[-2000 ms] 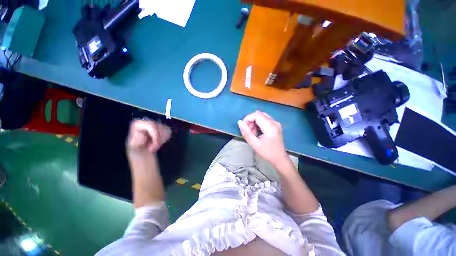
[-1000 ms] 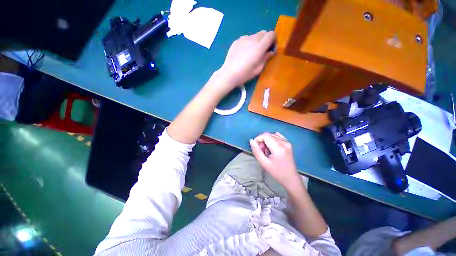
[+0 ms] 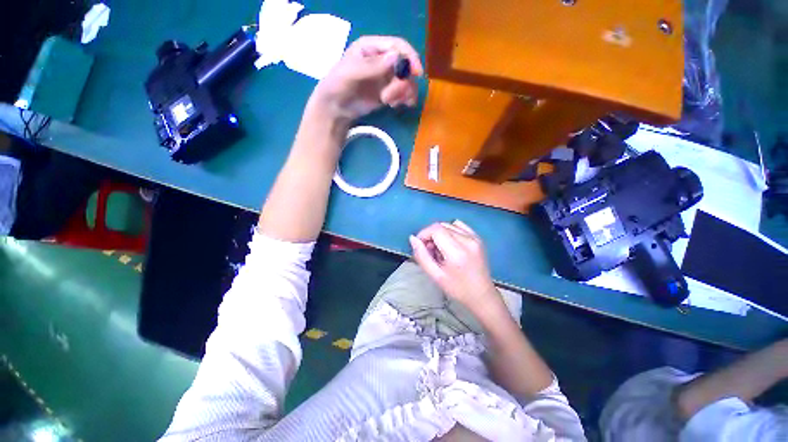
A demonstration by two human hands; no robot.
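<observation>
My left hand (image 3: 367, 78) is over the bench just left of the orange fixture (image 3: 553, 52), with a small black part (image 3: 402, 67) pinched in its fingertips. My right hand (image 3: 451, 255) is low at the bench's front edge with its fingers curled; whether it holds something small cannot be seen. A black handheld device (image 3: 618, 216) lies on white paper right of the fixture. A second black handheld device (image 3: 188, 108) lies on the bench to the left.
A white tape ring (image 3: 346, 187) lies below my left wrist. White tissue (image 3: 315, 43) lies behind my left hand. A green box (image 3: 59, 78) is at far left. A black bin (image 3: 186, 285) is below the bench edge. A neighbour's arm (image 3: 734, 380) shows at lower right.
My left hand rose from over the black bin to the fixture's left edge, then drew back slightly left, now showing the black part. My right hand stayed near the bench edge.
</observation>
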